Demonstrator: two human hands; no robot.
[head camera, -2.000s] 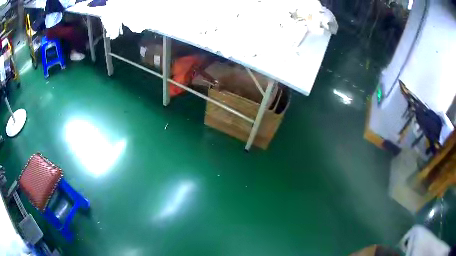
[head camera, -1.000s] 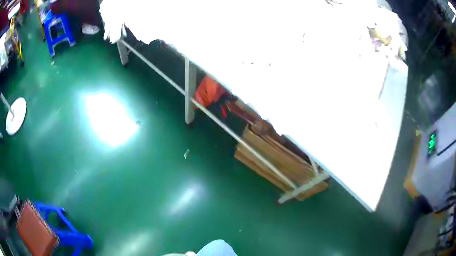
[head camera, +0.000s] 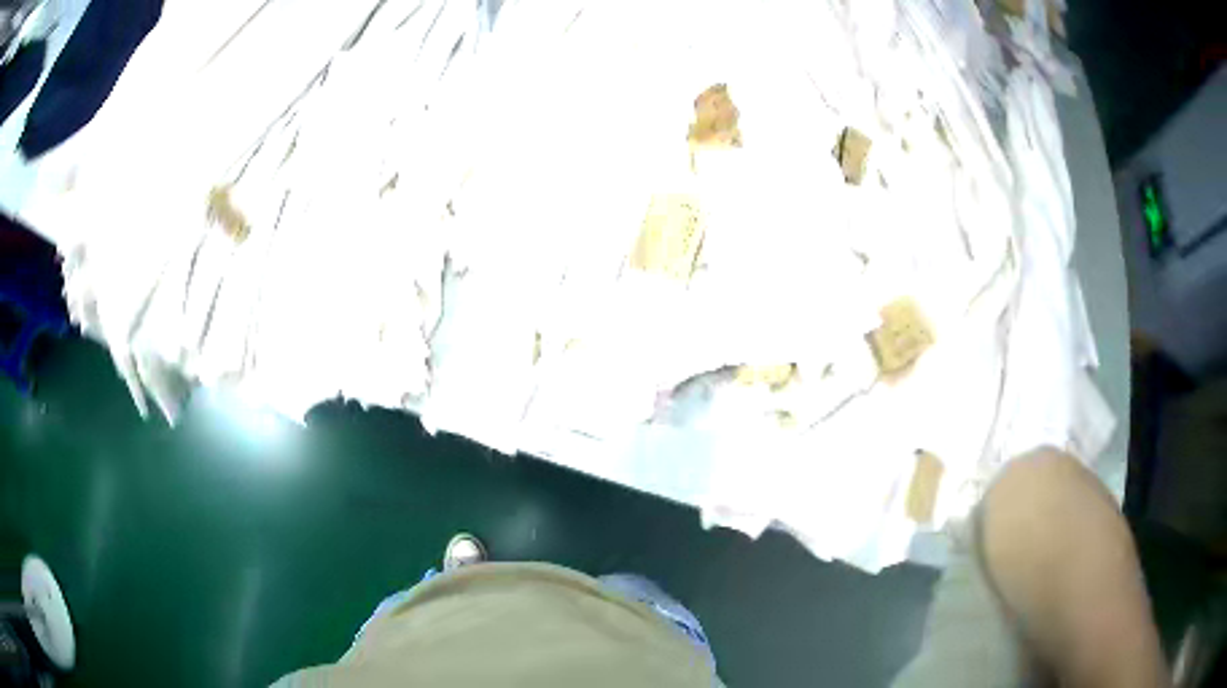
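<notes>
White garment pieces (head camera: 538, 255) lie in long, overlapping folds across the table in front of me and hang ragged over its near edge. Several tan bundle tickets lie on them, including a pale one (head camera: 670, 237) near the middle, one (head camera: 902, 336) to the right and one (head camera: 924, 487) near the front edge. My right arm shows at the lower right, blurred, with a beige sleeve and bare skin; its hand is beyond the picture's edge. My left hand is not in view.
Dark fabric (head camera: 92, 74) lies at the table's upper left. The table's pale edge (head camera: 1106, 296) runs down the right. A round white stand base (head camera: 47, 612) is on the green floor at lower left. A pale unit with a green display (head camera: 1153, 215) stands at right.
The view has moved up to the table and tilted down over it. The white pieces and tickets now look larger. The carton and stool have left the picture, and my right arm has come in.
</notes>
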